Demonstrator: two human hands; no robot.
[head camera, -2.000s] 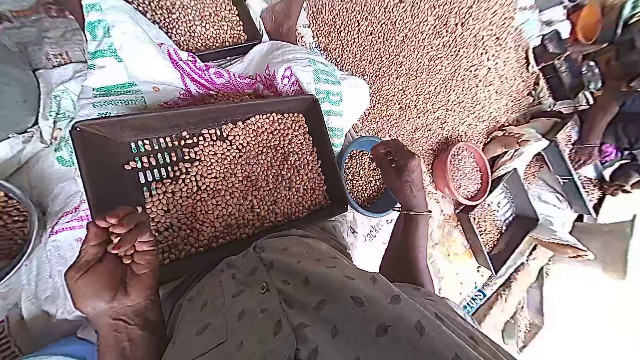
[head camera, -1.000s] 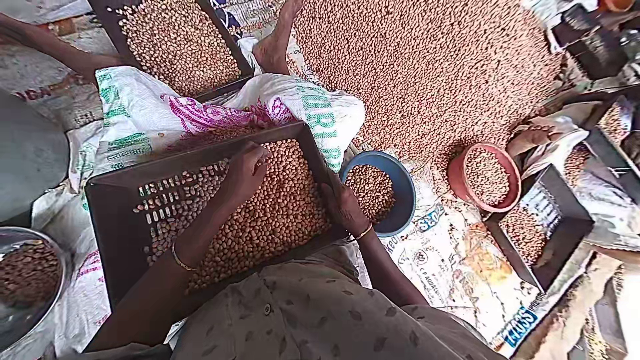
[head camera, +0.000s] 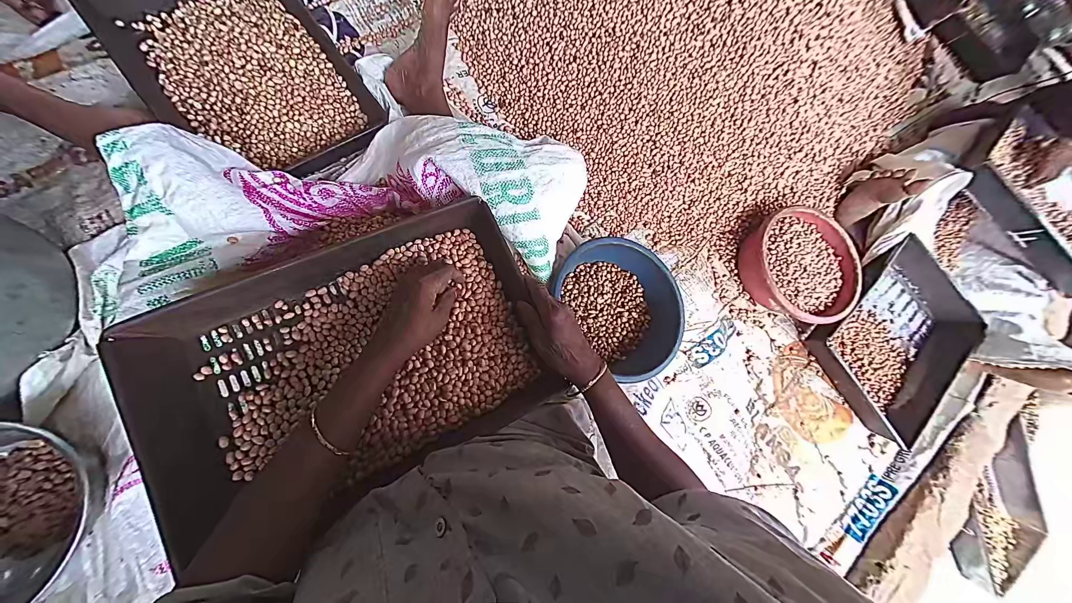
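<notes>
A dark rectangular tray with a slotted bottom (head camera: 159, 402) lies across my lap, its left part showing rows of slots. Reddish-brown nuts or seeds (head camera: 469, 360) cover most of the rest. My left hand (head camera: 419, 306) rests on them near the tray's upper right part, fingers curled; whether they hold any is not visible. At the tray's right end, my right hand (head camera: 557, 331) grips the wall, its thumb side against the rim. Just right of that hand stands a blue plastic bowl (head camera: 666, 322), partly filled with the same kind of nuts. Both wrists wear bangles.
Printed woven sacks (head camera: 519, 180) lie around the tray. A large spread of nuts (head camera: 695, 109) covers the ground ahead. A red tub (head camera: 758, 268) and another tray (head camera: 946, 360) are at the right. A metal bowl (head camera: 84, 502) stands at the left. Another person's foot (head camera: 419, 79) is beside a far tray (head camera: 314, 159).
My left hand has gone from the tray's left end, where it was raised, onto the nuts. My right hand has moved from above the blue bowl to the tray's right wall.
</notes>
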